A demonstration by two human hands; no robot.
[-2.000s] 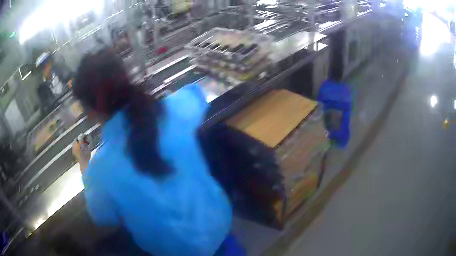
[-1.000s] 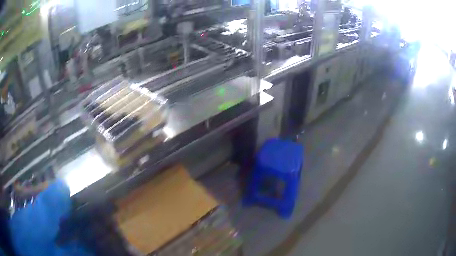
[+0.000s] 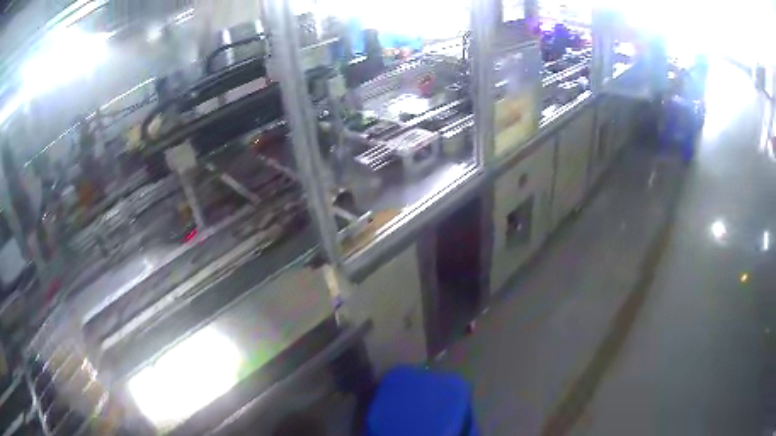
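Neither of my hands is in the picture. Nearest in front of me is the blue plastic stool [image 3: 420, 404] on the floor, cut off by the bottom edge. To its left runs a metal base plate [image 3: 281, 311] with a bright glare on it. Behind that plate a dark conveyor belt [image 3: 230, 285] lies between bright rails. The ribbed parts tray [image 3: 72, 383] is blurred at the lower left edge.
A thick silvery machine frame post [image 3: 306, 136] stands beyond the stool, with framed enclosures and pale cabinets [image 3: 510, 230] receding along the aisle. Shiny grey floor [image 3: 681, 341] with a brownish line lies to the right. A blurred blue figure [image 3: 681, 119], perhaps a person, is far off.
The view has moved forward along the line. The person in blue and the carton have left the picture; the stool has shifted to the bottom edge and the tray to the lower left.
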